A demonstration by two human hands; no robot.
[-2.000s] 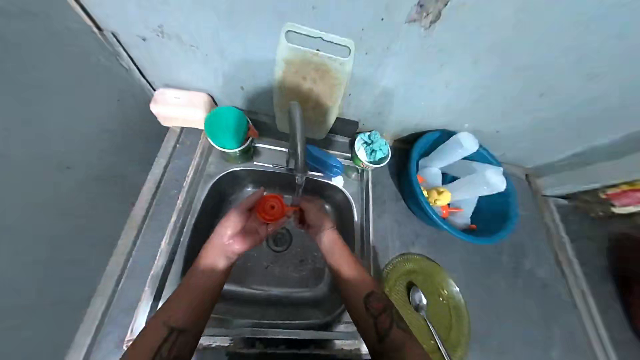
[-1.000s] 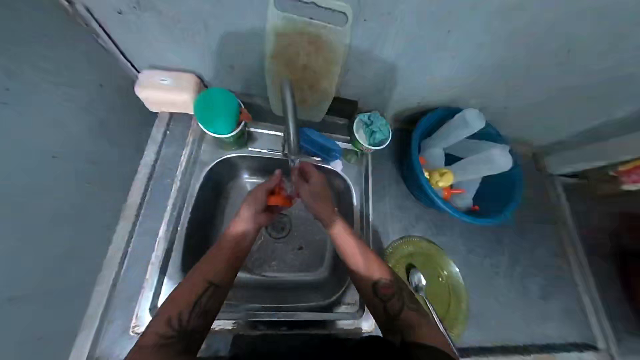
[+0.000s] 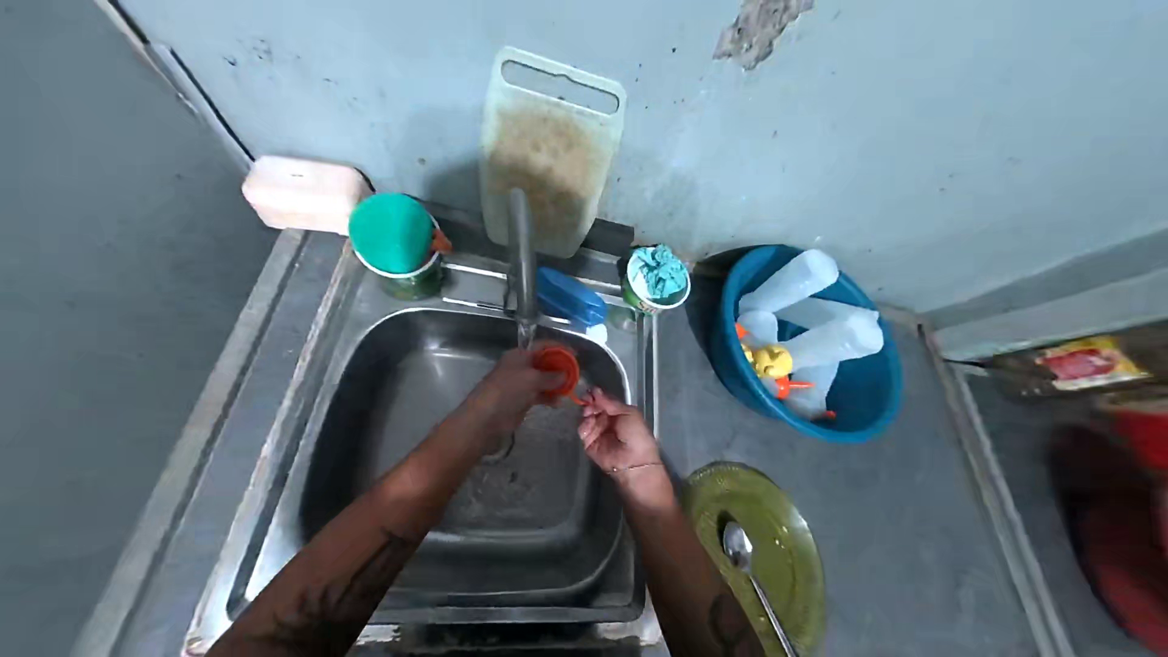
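Below the running faucet [image 3: 522, 265], over the stainless steel sink [image 3: 456, 538], my left hand [image 3: 513, 388] holds an orange plastic cap [image 3: 557, 370] by its rim, its round hollow side showing. My right hand [image 3: 618, 433] is just to the right, its fingertips pinching the narrow orange tip that sticks out from the cap. A blue plastic tub [image 3: 876, 415] to the right holds several translucent squeeze bottles [image 3: 794, 281], orange nozzle caps and a yellow cap [image 3: 772, 361].
A cutting board [image 3: 552, 146] leans on the wall behind the faucet. Along the back stand a pink box [image 3: 306, 193], a green-lidded container [image 3: 392, 234], a blue brush [image 3: 570, 297] and a cup with teal cloth [image 3: 659, 272]. A green plate [image 3: 785, 529] with a spoon [image 3: 737, 546] lies right.
My left hand has moved right with the orange cap, which now shows its hollow side. My right hand has come down and toward me, to the cap's tip.
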